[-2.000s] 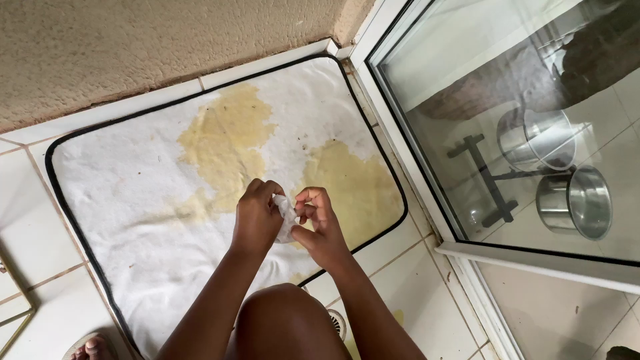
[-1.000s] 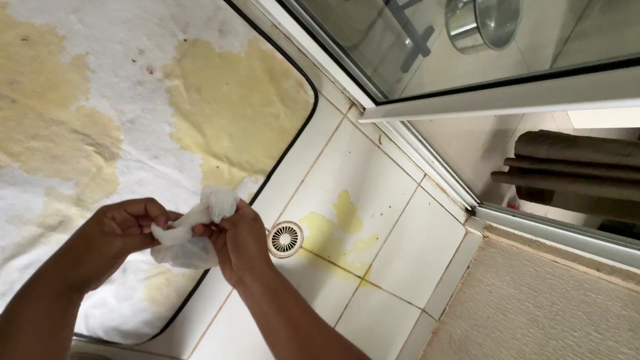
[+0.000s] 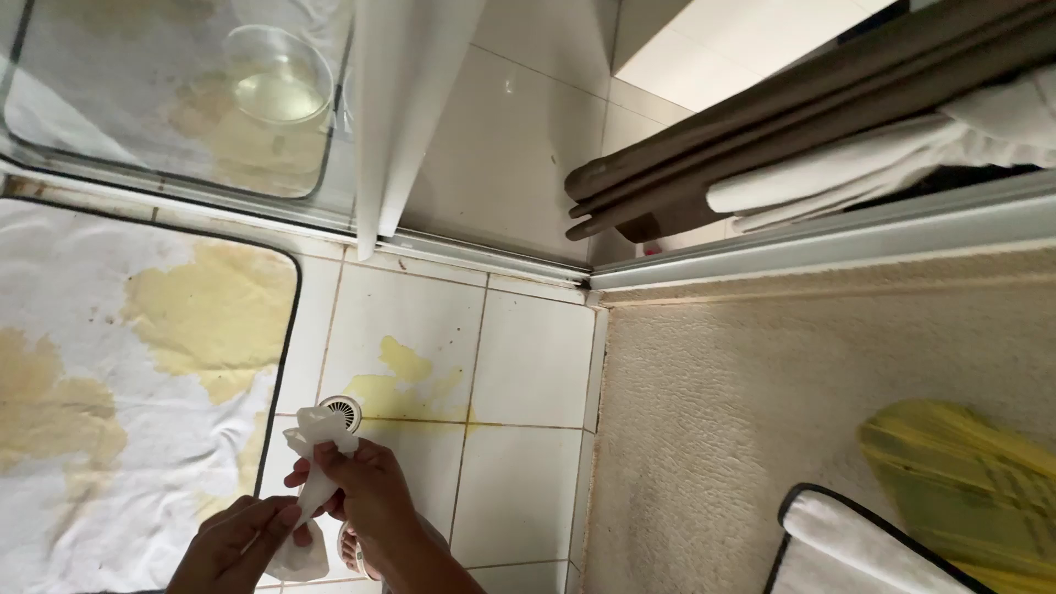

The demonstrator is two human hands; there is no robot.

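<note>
A crumpled, thin white plastic bag or tissue (image 3: 318, 433) is pinched between both hands, low and left of centre. My left hand (image 3: 235, 540) grips its lower end, where a loose part hangs down. My right hand (image 3: 363, 483) holds its upper part, and a bunched end sticks up above the fingers. Beyond the bunched end, a round floor drain (image 3: 343, 412) partly shows. A yellow puddle (image 3: 404, 379) lies on the white tiles around the drain. To the left, a white mat with black edging (image 3: 206, 322) bears yellow and brownish stains.
Along the top left runs a sliding glass door with a white frame (image 3: 375, 124); a metal pot (image 3: 280, 82) shows through the glass. Brown curtains (image 3: 701, 157) hang beyond the doorway. At right are a textured wall (image 3: 701, 371), a yellow object (image 3: 957, 478) and another black-edged white cloth (image 3: 850, 544).
The view has swung far to the right, from the mat toward the drain and wall. Both hands still hold the white material, which looks more drawn out lengthwise than a second ago.
</note>
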